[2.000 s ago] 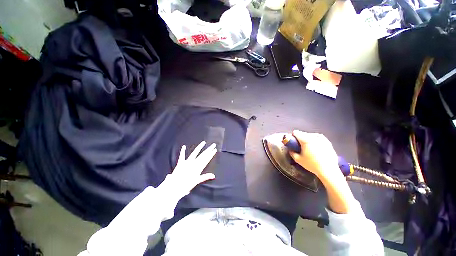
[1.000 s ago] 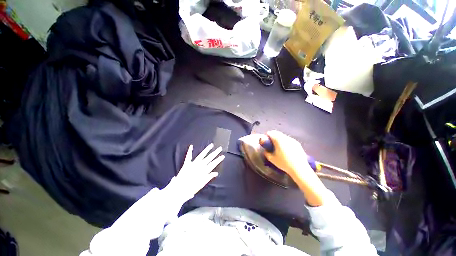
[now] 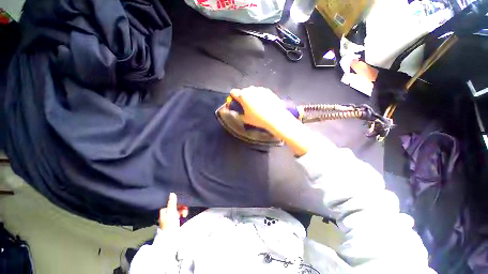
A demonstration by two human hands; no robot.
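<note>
My right hand [image 3: 262, 109] is closed round the handle of the steam iron [image 3: 249, 134]. The iron's soleplate lies on the upper right part of the dark navy garment panel [image 3: 214, 171], its tip pointing left. The small greyish patch is not visible; the iron and hand cover that area. My left hand [image 3: 171, 212] is at the panel's front edge, near my body, with one finger pointing up; its other fingers are partly hidden, so a grip on the cloth cannot be made out. The panel runs left into a large navy heap [image 3: 101, 69].
At the back are a white plastic bag [image 3: 241, 12], scissors [image 3: 278, 41], a black phone [image 3: 321, 45], a bottle [image 3: 301, 9], a brown packet [image 3: 342, 15] and paper scraps [image 3: 361, 77]. The iron's spiral-wrapped hose [image 3: 332, 112] runs right to a tied support.
My right hand has moved the iron left and up onto the panel. My left hand has left the panel's middle for its front edge. The view has shifted, with the back items higher.
</note>
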